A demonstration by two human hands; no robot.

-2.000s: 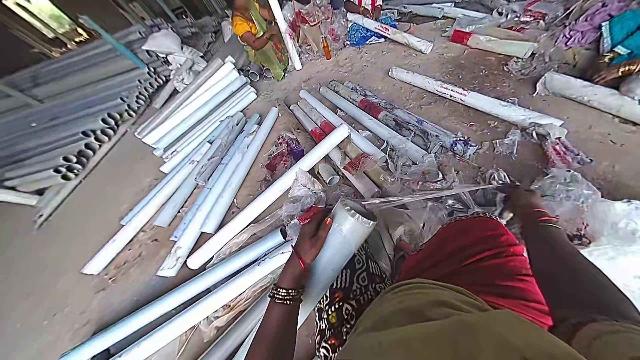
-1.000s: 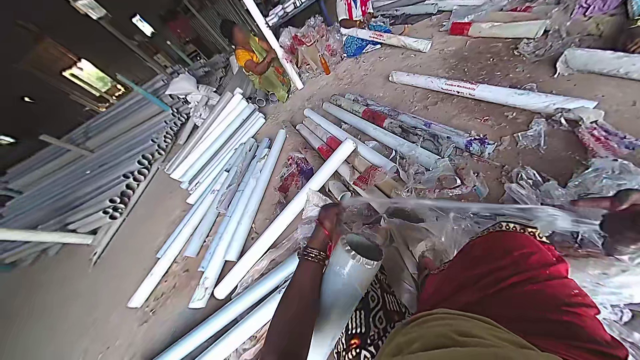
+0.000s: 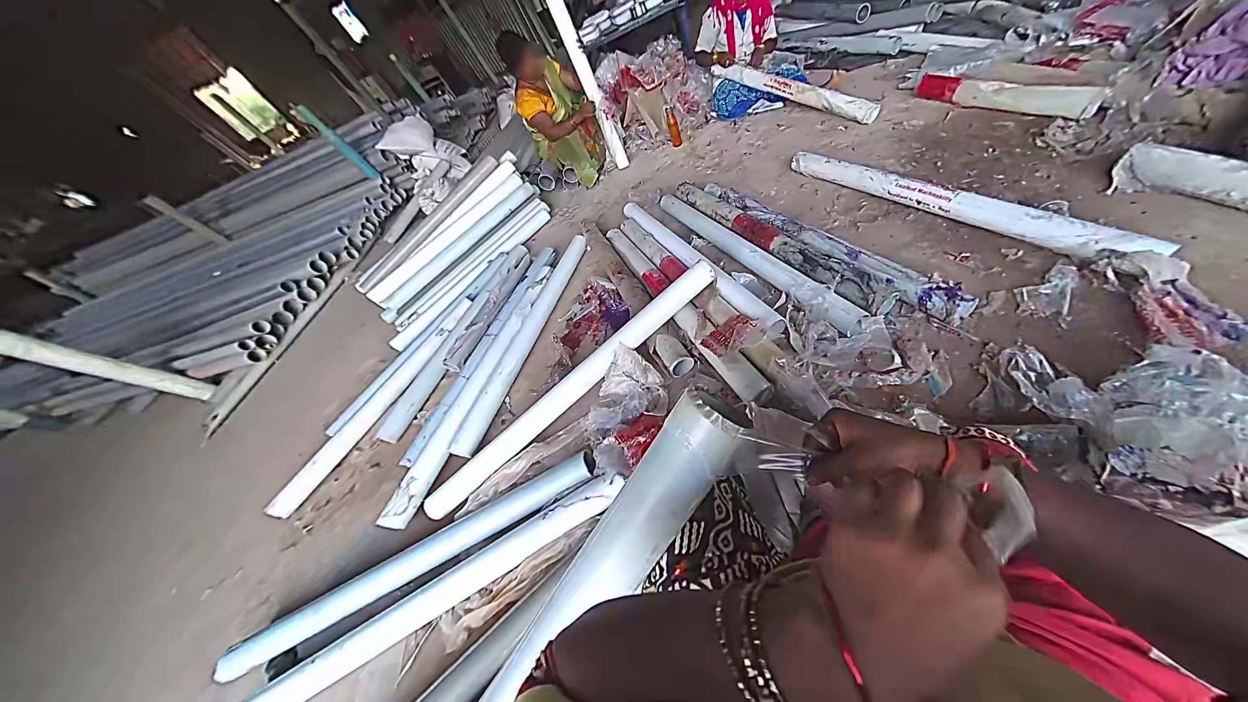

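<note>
A large pale grey plastic pipe (image 3: 634, 526) slants up from the bottom edge beside my patterned cloth, its open end uppermost. A twisted strip of clear plastic film (image 3: 780, 453) runs from near that end to my right hand (image 3: 877, 448), which is closed on it. My left hand (image 3: 912, 565), with bangles at the wrist, is curled just below and against my right hand. Crumpled film (image 3: 1009, 517) shows beside its knuckles, and its palm side is hidden. A long white pipe (image 3: 575, 390) lies just beyond the large one.
Several pale pipes (image 3: 478, 361) lie on the dirt floor at left, with wrapped pipes (image 3: 770, 253) ahead. Stacked grey pipes (image 3: 224, 263) stand behind. Loose clear wrapping (image 3: 1170, 409) is heaped at right. Two people sit farther back, one holding an upright pipe (image 3: 590, 83).
My left hand has left the pipe's end and come right, beside my right hand. My right hand has come in from the far right. The film is no longer stretched wide between them.
</note>
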